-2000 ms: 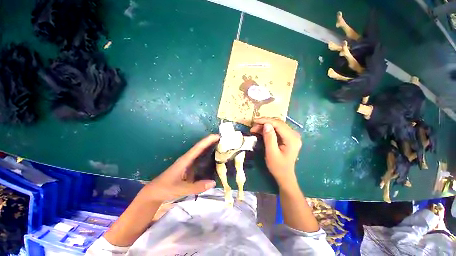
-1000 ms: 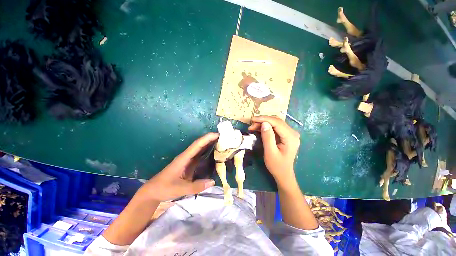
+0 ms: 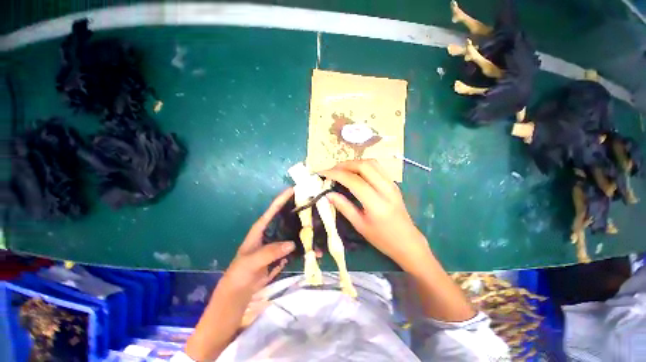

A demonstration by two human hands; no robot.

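Note:
A tan figure lower body (image 3: 333, 237) with a white waist block (image 3: 306, 182) lies in front of me, legs pointing towards me. A narrow dark waistband (image 3: 312, 202) crosses its hips, and black cloth (image 3: 282, 225) shows behind the legs. My right hand (image 3: 375, 206) holds the figure at the hip and waistband with its fingertips. My left hand (image 3: 256, 270) is at the left side, fingers bent around the black cloth beside the legs; its exact grip is partly hidden. A tan glue card (image 3: 386, 106) with a whitish blob (image 3: 357, 132) lies just beyond my hands.
Black ruffled garments (image 3: 138, 166) lie at left. Dressed figures (image 3: 577, 131) with tan legs lie at right. A thin rod (image 3: 416, 164) sticks out from the card's right edge. Blue bins (image 3: 134, 311) and a pile of tan leg parts (image 3: 504, 311) are below the bench edge.
The view has turned and shifted. My right hand has moved left onto the figure's hip. The legs now slant to the right, and my left fingers are more bent.

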